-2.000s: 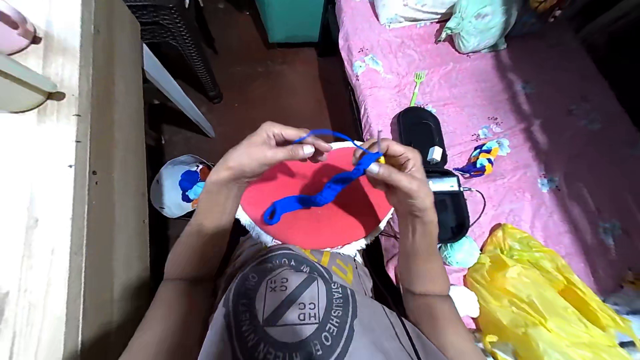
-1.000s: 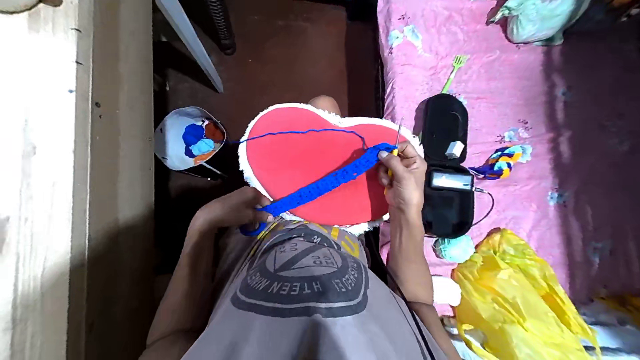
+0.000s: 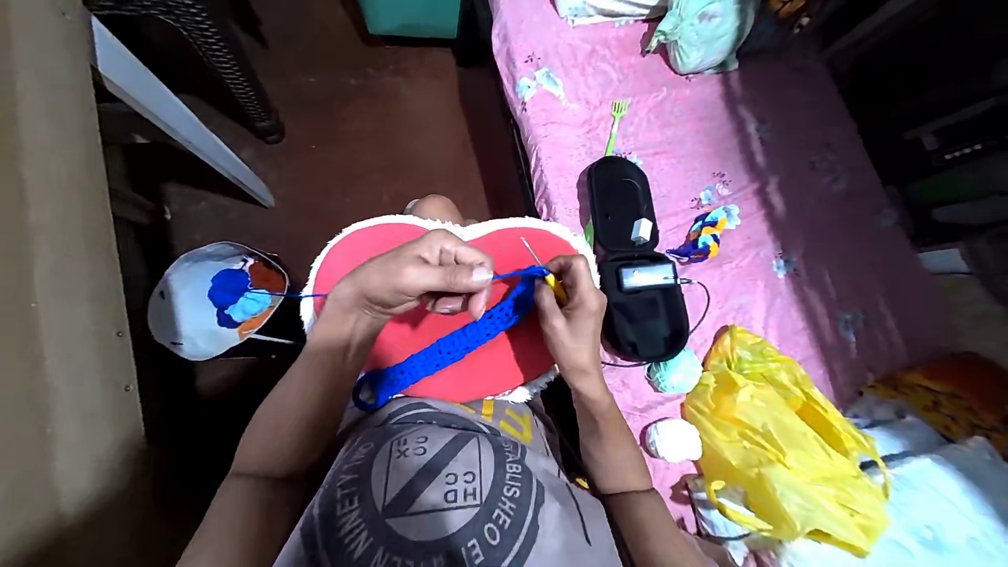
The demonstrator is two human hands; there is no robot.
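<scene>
My left hand [image 3: 421, 276] pinches a strand of blue yarn [image 3: 512, 274] pulled taut toward the crochet work. In my right hand [image 3: 571, 315] are a crochet hook [image 3: 556, 288] with a yellow handle and the upper end of a blue crocheted strip [image 3: 465, 340]. The hook's thin metal tip points up and left. Slanting down left, the strip lies across a red heart-shaped cushion [image 3: 457, 378] with white fluffy trim on my lap, its lower end curled in a loop. The yarn also runs left to a white container [image 3: 183, 303] holding blue, light blue and orange yarn.
On the pink floral cloth [image 3: 661, 87] at the right lie an open black case [image 3: 622, 205], a green fork [image 3: 616, 130], a multicoloured braided yarn piece [image 3: 705, 235], pale yarn balls [image 3: 675, 372] and a yellow plastic bag [image 3: 787, 441]. A table edge [image 3: 63, 236] borders the left.
My left hand has moved from the strip's lower end up to the yarn near the hook. My right hand still holds the hook and the strip's upper end.
</scene>
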